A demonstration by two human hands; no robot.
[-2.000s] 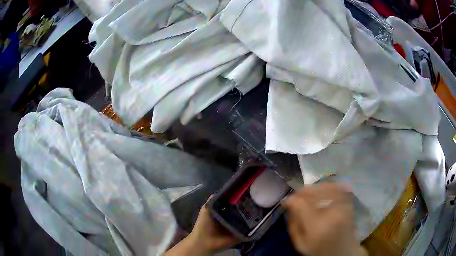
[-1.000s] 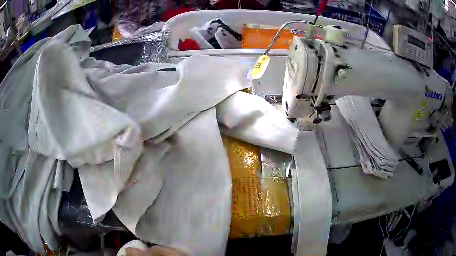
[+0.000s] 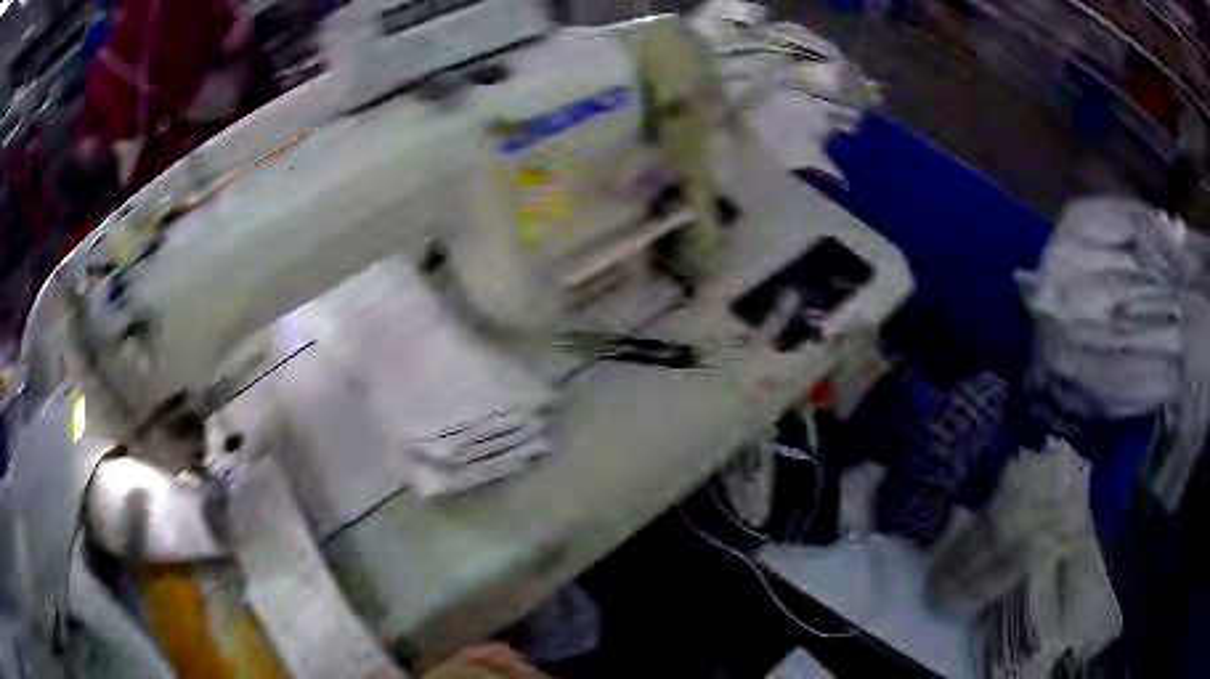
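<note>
The stack of folded pale strips (image 3: pixel 431 378) lies on the bed of the white sewing machine (image 3: pixel 491 212). A long pale strip (image 3: pixel 299 584) runs over the front edge at lower left, by the needle area. Dark thread snips (image 3: pixel 644 350) lie right of the stack. A blurred part of a hand (image 3: pixel 484 662), apparently my right hand, shows at the bottom edge under the table front. Its fingers and anything in it cannot be made out. My left hand is out of the picture.
The white table's front edge (image 3: pixel 584 537) runs diagonally. A dark recess (image 3: pixel 803 292) with small items is at its right end. Thin white cords hang below it. Bundled cloth pieces (image 3: pixel 1042 564) lie on a side shelf by a blue bin (image 3: pixel 949 199).
The view has swung from the dark box and garment heap to the machine's right end and side shelf. The box, its contents and the hand that held it are out of view.
</note>
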